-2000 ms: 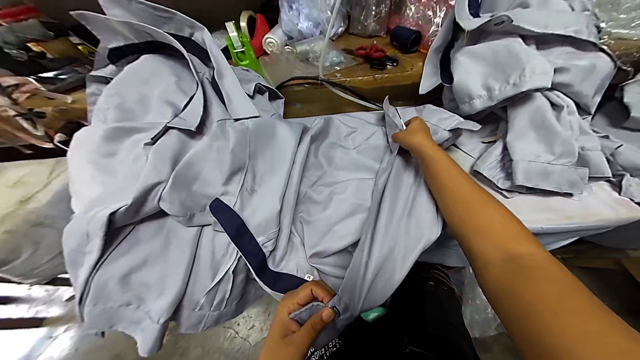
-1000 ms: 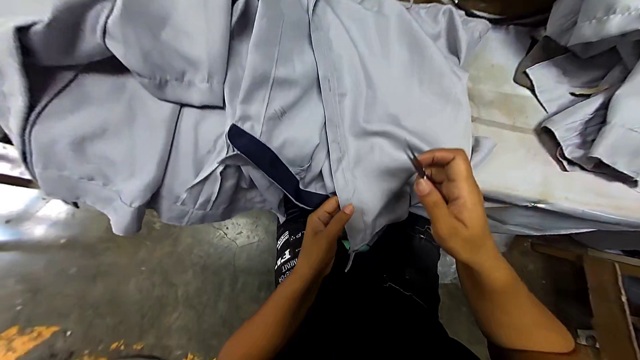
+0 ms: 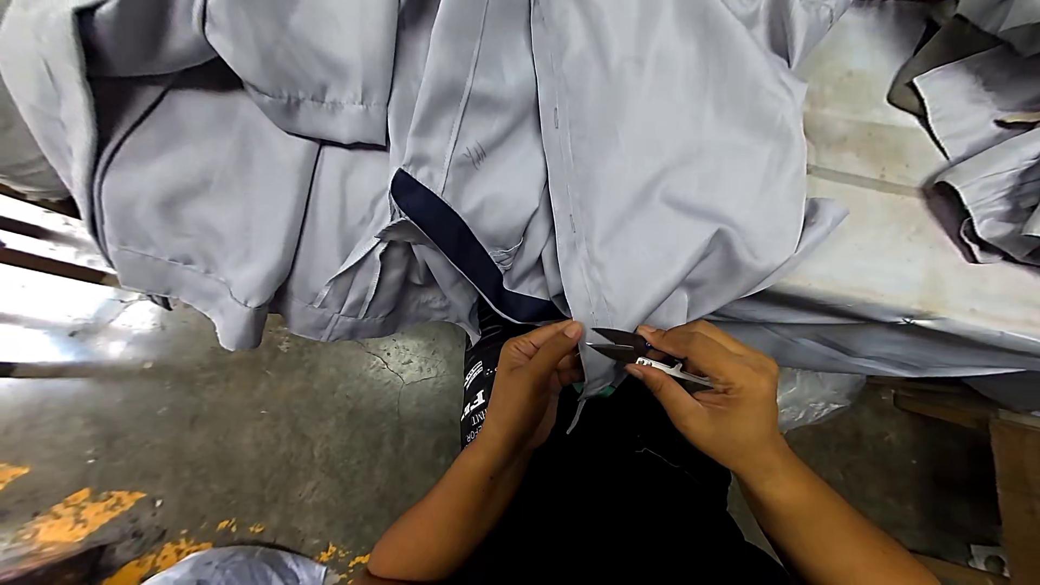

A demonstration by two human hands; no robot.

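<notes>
A light grey shirt [image 3: 666, 162] hangs over the table edge toward my lap, its placket with buttonholes running down the middle. My left hand [image 3: 540, 378] pinches the lower end of the placket edge between thumb and fingers. Beside it, my right hand [image 3: 715, 386] holds small thread snips [image 3: 630, 348], their blades apart and pointing left at the cloth by my left fingertips. A navy blue fabric strip [image 3: 463, 248] runs from the shirt's inner side down to my left hand. Thin pencil-like marks show on the inner cloth.
More grey garments [image 3: 203, 187] hang off the table at the left. Another grey garment [image 3: 991, 162] lies at the right on the pale, stained table cover [image 3: 869, 236]. A clear plastic bag [image 3: 821, 396] is under the table edge, near a wooden frame [image 3: 1016, 487]. Concrete floor shows at lower left.
My right hand let go of the shirt's upper part, came down holding the snips, then moved left to the placket end. My left hand keeps its hold low on the cloth. The view tilted down.
</notes>
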